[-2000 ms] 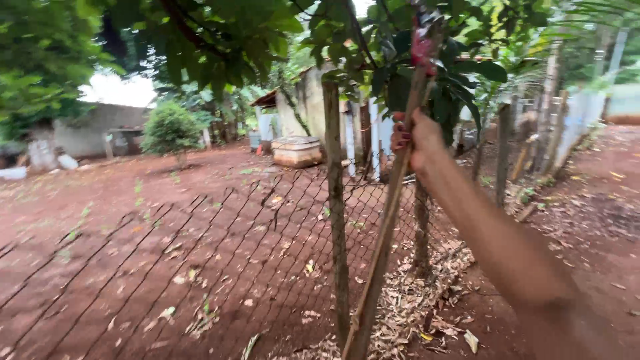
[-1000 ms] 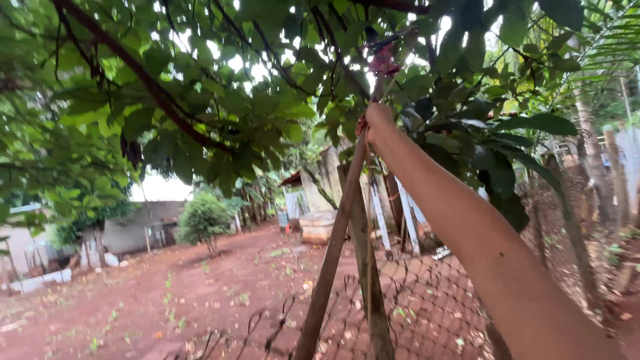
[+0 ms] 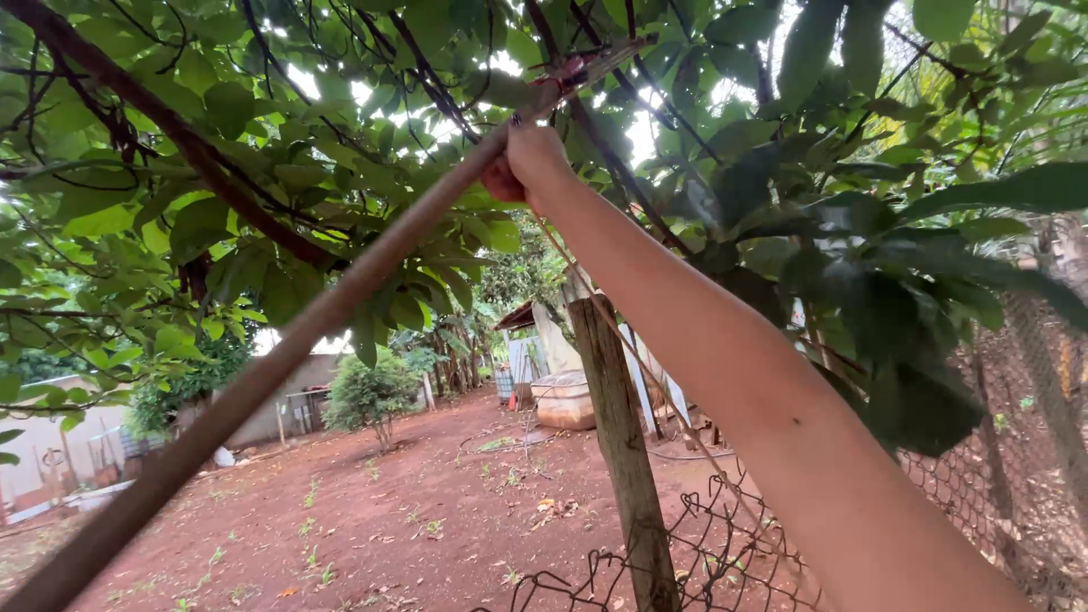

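Observation:
A long wooden pole (image 3: 331, 297) slants from the lower left up to the top middle. My right hand (image 3: 527, 166) grips it near its upper end, just below a red fitting (image 3: 565, 76) fixed to the pole. Above that, the pole's tip reaches in among the branches and leaves of a tree. A thin cord (image 3: 629, 340) hangs down from near my right hand, running behind the forearm. My left hand is out of view.
A weathered wooden post (image 3: 620, 450) stands below my arm, with rusty chain-link fence (image 3: 722, 552) beside it. A thick branch (image 3: 187, 144) crosses the upper left. Broad leaves (image 3: 909, 340) hang at right. Beyond the fence are a bush (image 3: 371, 388) and a water tank (image 3: 563, 401).
My right hand has risen with the pole, which now leans much more to the left at its lower end. The view has tilted up into the leaves.

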